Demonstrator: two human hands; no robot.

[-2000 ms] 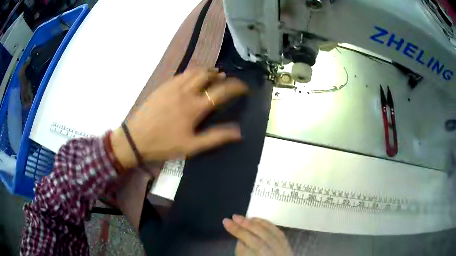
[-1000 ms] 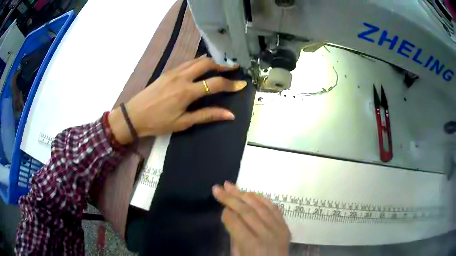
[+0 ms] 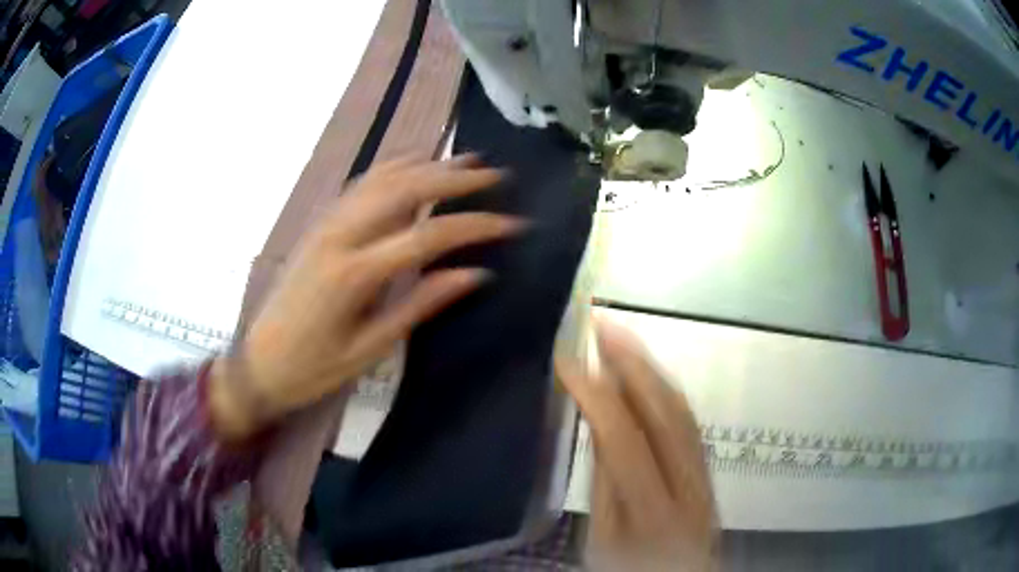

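The black fabric band (image 3: 481, 369) runs from under the machine head toward the front edge, its right edge beside the presser foot and needle (image 3: 594, 143). A pale layer shows along its right and lower edges. The striped facing (image 3: 293, 268) lies at its left. My left hand (image 3: 358, 274), blurred, has its fingers spread over the band's left part. My right hand (image 3: 643, 436), blurred, is at the band's right edge near the ruler; its fingertips touch the pale edge, and whether they pinch it cannot be told.
The white industrial lockstitch machine (image 3: 771, 39) stands above. Thread snips (image 3: 891, 268) with red handles lie right of the needle. A loose thread (image 3: 771, 162) lies on the machine bed. A blue plastic basket (image 3: 84, 246) is at the left. The white table has a printed ruler (image 3: 782, 453).
My left hand has drawn back from the needle and lifted its fingers somewhat. My right hand has moved from on top of the band to its right edge. The band's lower end now shows, curled.
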